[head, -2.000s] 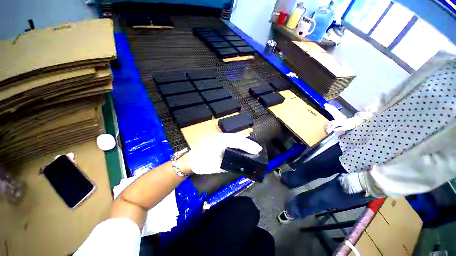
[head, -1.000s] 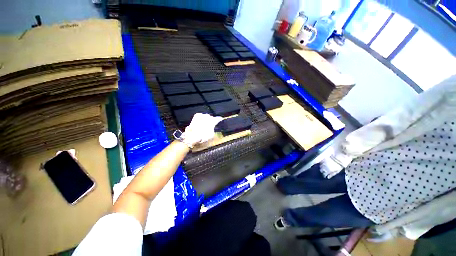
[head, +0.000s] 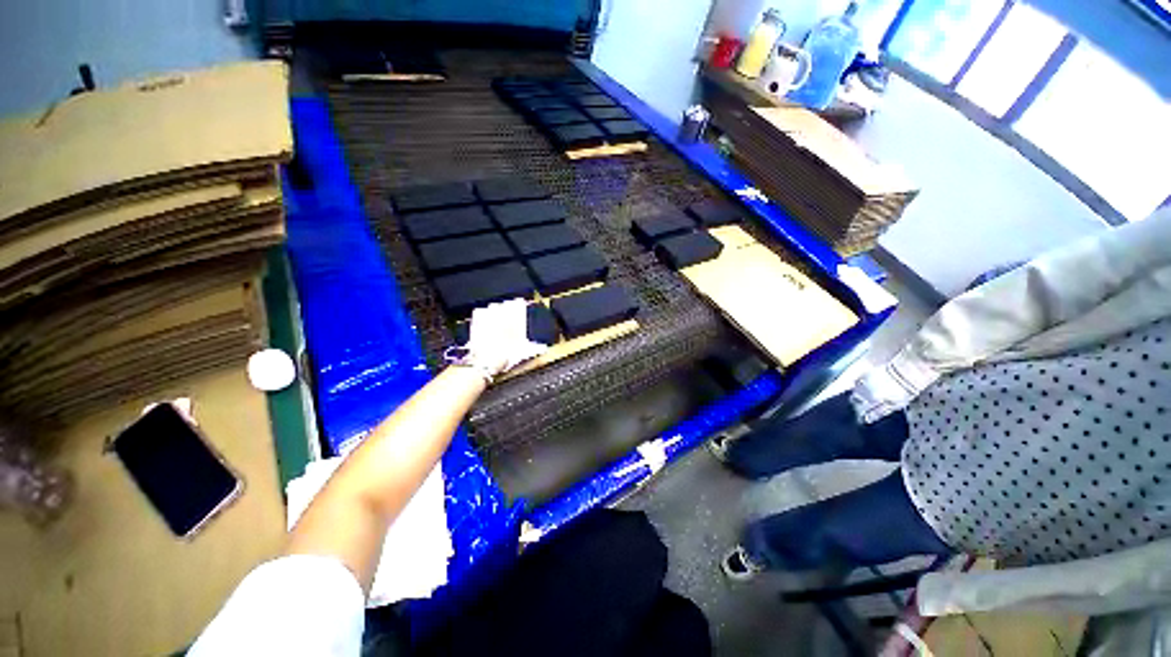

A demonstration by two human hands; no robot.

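My left hand (head: 502,339), in a white glove, reaches in from the lower left. It covers the middle of a black box (head: 541,325) at the front left of a cardboard sheet (head: 586,344) on the mesh conveyor. The box shows on both sides of the glove; my fingertips are hard to make out. Another black box (head: 593,307) lies just right of it. Behind them, several black boxes (head: 482,250) lie in two columns on the same sheet. My right hand is not in view.
A second cardboard sheet (head: 771,302) to the right carries three black boxes (head: 690,248). More boxes lie farther back. Blue-wrapped rails (head: 347,295) edge the conveyor. Left are a cardboard stack (head: 141,218) and a phone (head: 176,469). A person (head: 1027,436) stands at right.
The black box my left hand carried two seconds ago is no longer held up in front. My left hand has moved up onto the front of the sheet. The person's hand has left the right sheet.
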